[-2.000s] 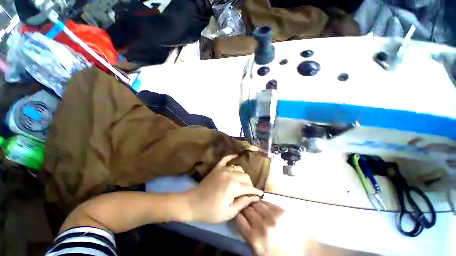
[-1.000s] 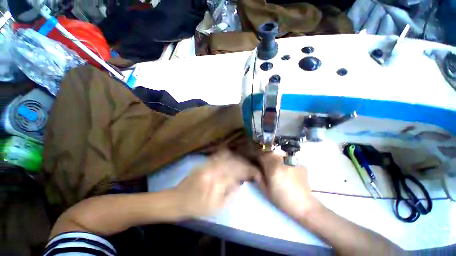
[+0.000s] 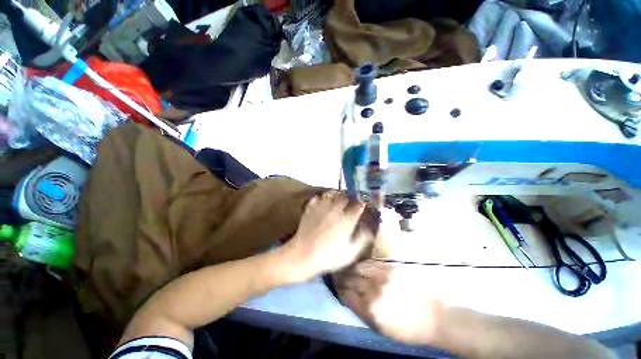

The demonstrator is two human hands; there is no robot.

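Observation:
A brown cloth garment (image 3: pixel 232 210) lies in folds from the left of the table to the needle area (image 3: pixel 372 203) of the white sewing machine (image 3: pixel 492 126). My left hand (image 3: pixel 327 235) holds its narrow end just left of and in front of the needle, fingers pressed on the cloth. My right hand (image 3: pixel 379 294) is just below it, palm partly turned up and blurred, at a dark edge of the cloth; its grip is unclear. The fingertips and the presser foot are partly hidden by blur and the machine head.
Black scissors (image 3: pixel 576 263) and yellow-green snips (image 3: pixel 507 231) lie right of the needle. A fan (image 3: pixel 53 193), green bottle (image 3: pixel 46 244) and plastic bag (image 3: pixel 77 116) are at the left. Brown (image 3: pixel 379 38) and black cloth (image 3: pixel 218 59) lie behind the table.
My right hand has moved from beside the needle down towards the table's front edge. My left hand has moved up and right onto the cloth end by the needle. The view has shifted slightly.

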